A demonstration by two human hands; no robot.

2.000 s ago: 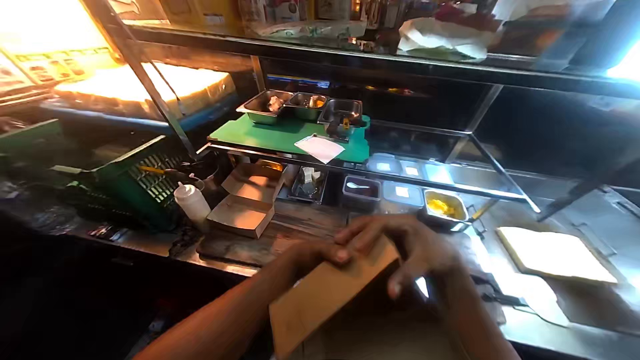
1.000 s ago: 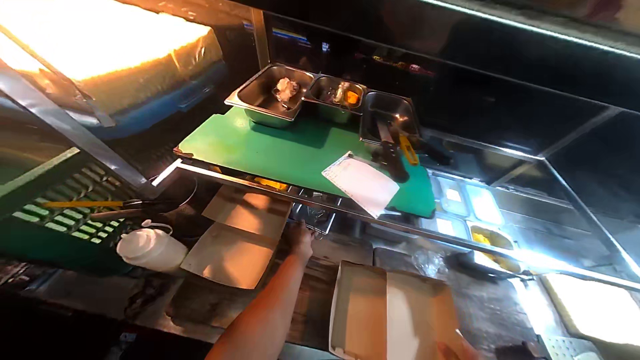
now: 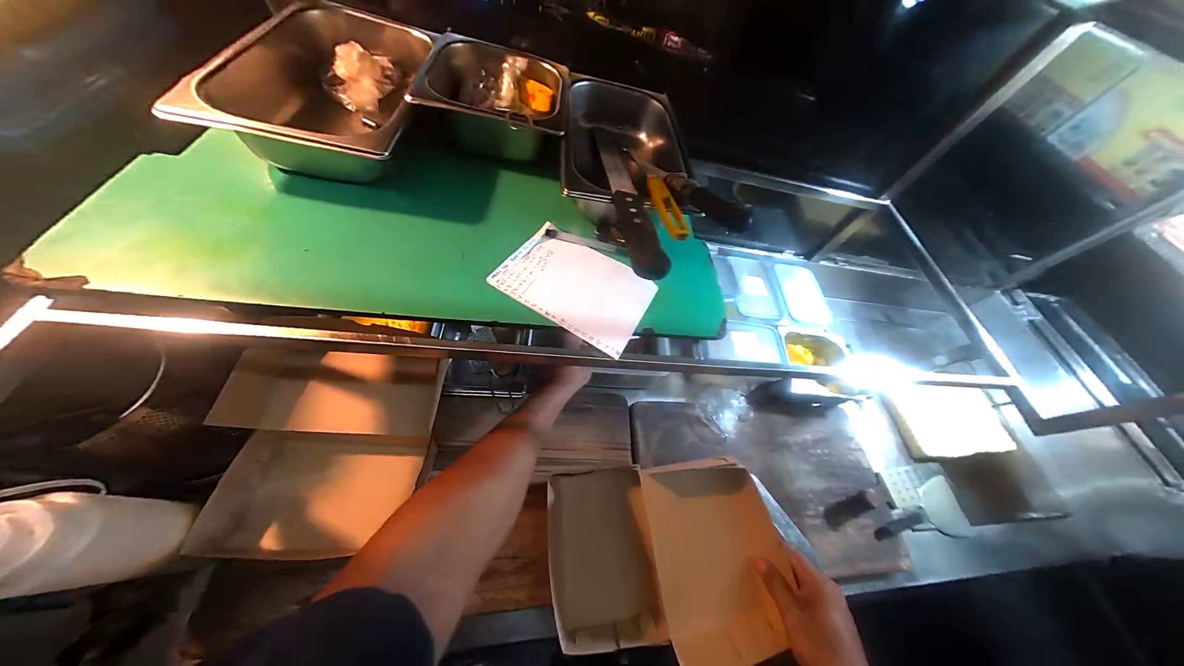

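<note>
My left hand (image 3: 566,372) reaches in under the front edge of the shelf, beside a metal container (image 3: 486,370); its fingers are hidden there. At the lower right, my right hand (image 3: 807,601) grips the right side of an open cardboard food box (image 3: 717,564), thumb on the inside. That box lies unfolded, its two halves side by side, over the wooden board (image 3: 518,555). Another open cardboard box (image 3: 314,490) rests to the left of my forearm. On the green cutting board (image 3: 388,250) above lies a handwritten paper note (image 3: 583,291).
Steel pans (image 3: 277,92) stand on the shelf, one holding a black-handled knife (image 3: 636,222). A white bottle (image 3: 88,541) is at the lower left. Spatulas (image 3: 939,504) and a pale slab (image 3: 953,421) lie at the right. The metal shelf rail (image 3: 259,328) crosses above my left arm.
The cardboard box, held in both hands and partly folded two seconds ago, is now opened out on the counter. My left hand has let go of it and reached under the shelf. The view has moved closer.
</note>
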